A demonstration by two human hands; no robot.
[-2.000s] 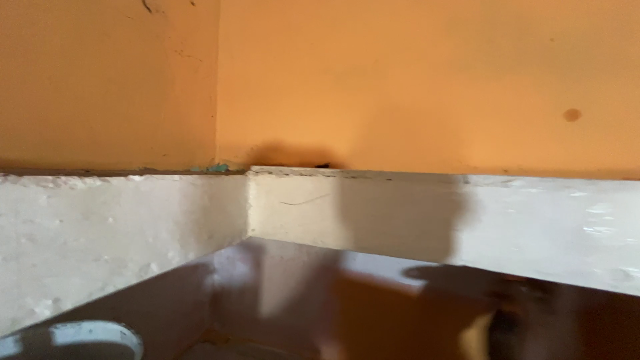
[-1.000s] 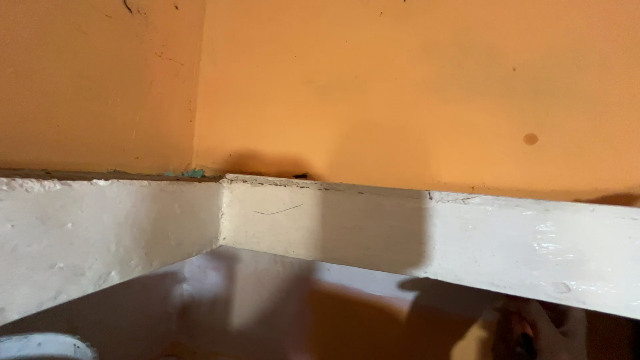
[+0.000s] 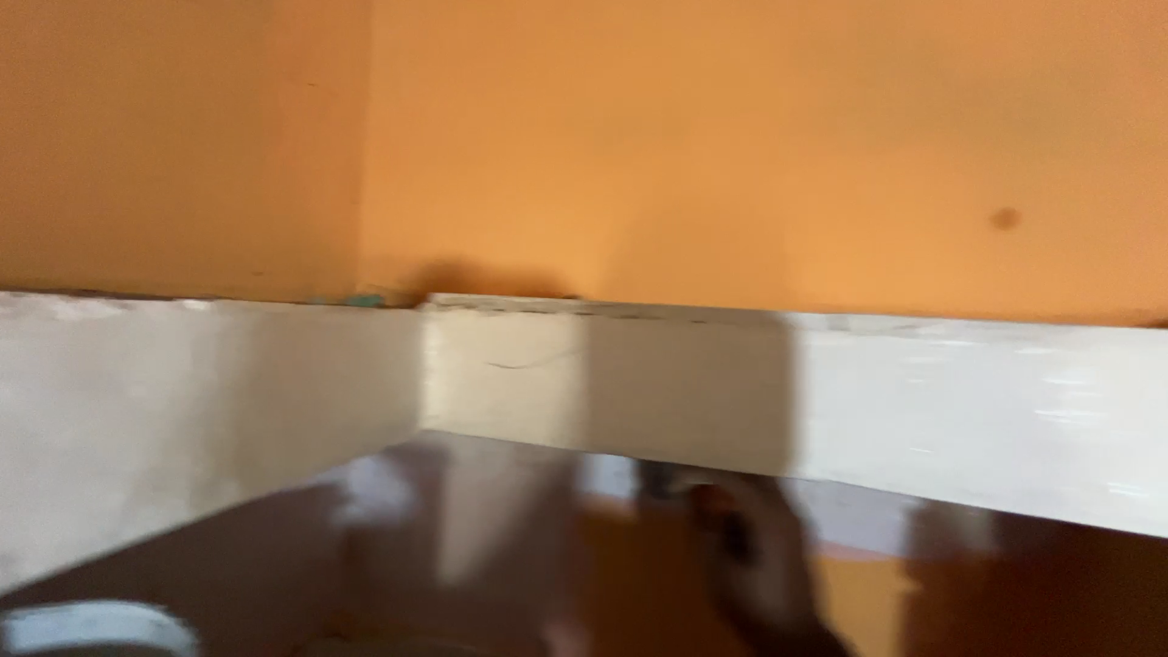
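Note:
My right hand [image 3: 762, 547], blurred and in shade, reaches up from the bottom to the lower edge of a white-painted ledge [image 3: 967, 411]. Its fingers close around a small, dark hand tool [image 3: 662, 479], whose kind the blur hides; an orange-brown part shows by the fingers. The tool's dark end lies at or close under the ledge's lower edge, and I cannot tell whether it touches. My left hand is not identifiable; a pinkish blur at the bottom centre is too unclear to name.
Orange walls [image 3: 693, 155] meet in a corner above the ledge. A second white ledge face [image 3: 119, 392] runs off to the left. Below is a dark, shaded surface with orange and pale patches. The pale curved rim of a round object [image 3: 100, 625] shows at the lower left.
My right hand has moved left along the underside of the ledge, from the lower right a second ago, with the dark tool in it. The view has shifted.

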